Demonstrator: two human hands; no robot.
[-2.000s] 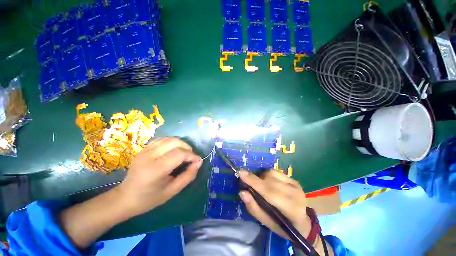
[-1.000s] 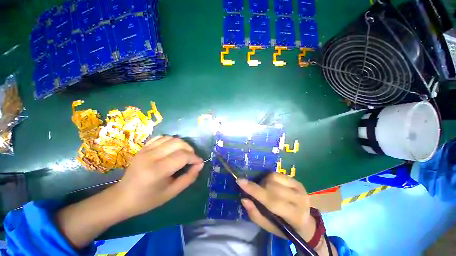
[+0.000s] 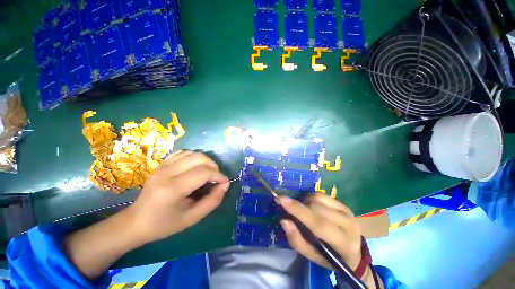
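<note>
A blue PCB panel (image 3: 260, 204) lies flat on the green mat in front of me, with orange flex cables (image 3: 333, 163) sticking out at its right edge and one at its glare-washed upper left. My right hand (image 3: 324, 228) holds the black soldering iron (image 3: 330, 257) like a pen, its tip over the panel's left part. My left hand (image 3: 183, 195) pinches thin solder wire (image 3: 235, 179), whose end is at the panel's left edge. The wire trails away to the left over the mat. Whether tip and wire touch the panel is too small to tell.
A pile of loose flex cables (image 3: 127, 152) lies left, below a stack of PCB panels (image 3: 107, 45). A finished panel (image 3: 296, 31) is at top centre. A fume fan (image 3: 420, 76) and white tub (image 3: 466, 147) stand right. A plastic bag (image 3: 11, 124) and a person's blue sleeve (image 3: 497, 192) are at the edges.
The iron and my right hand have shifted slightly right; the tip sits a little further in from the panel's left edge. My left hand has hardly moved.
</note>
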